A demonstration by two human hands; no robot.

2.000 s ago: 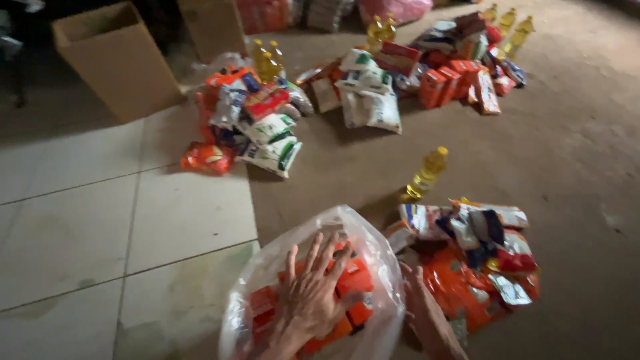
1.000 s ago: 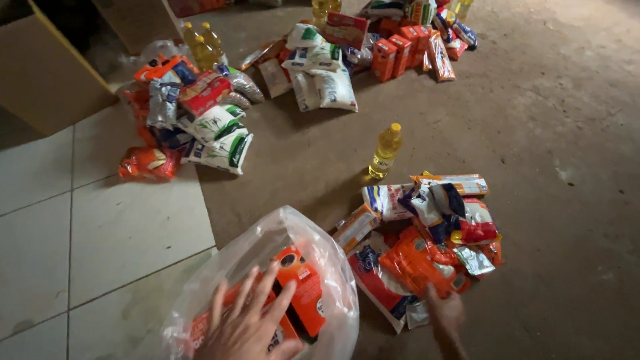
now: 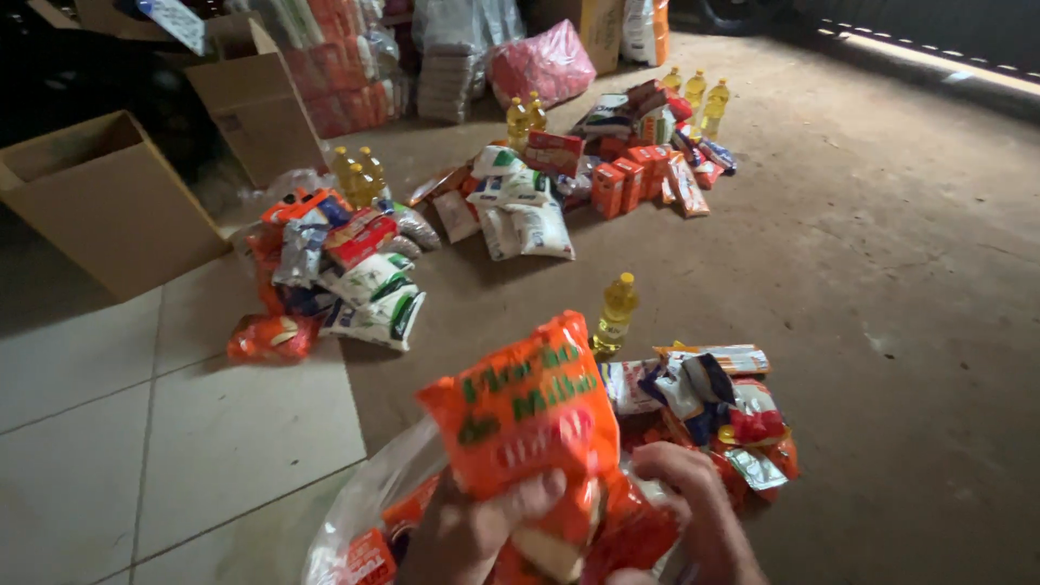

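An orange plastic food packet [image 3: 528, 406] with green and white lettering is held upright by my left hand [image 3: 479, 520], its thumb across the front. My right hand [image 3: 691, 504] is at the packet's right side, beside more orange plastic wrapping; whether its fingers grip anything cannot be told. Below and behind the hands is a clear plastic bag [image 3: 366, 487] with orange cartons [image 3: 371, 559] inside, partly hidden. Just right of the packet lies a pile of food packets [image 3: 699, 390], with a bottle of yellow oil [image 3: 616, 313] standing behind it.
More heaps of groceries lie on the floor: one at left [image 3: 366, 276], one at centre [image 3: 524, 207], one further right [image 3: 642, 154], with oil bottles [image 3: 715, 107]. Open cardboard boxes [image 3: 122, 219] stand at left. A pink plastic bundle [image 3: 544, 65] sits behind.
The orange packet is now up in my left hand, over the bag; one second ago that hand was spread over the cartons in the bag and my right hand was at the right pile.
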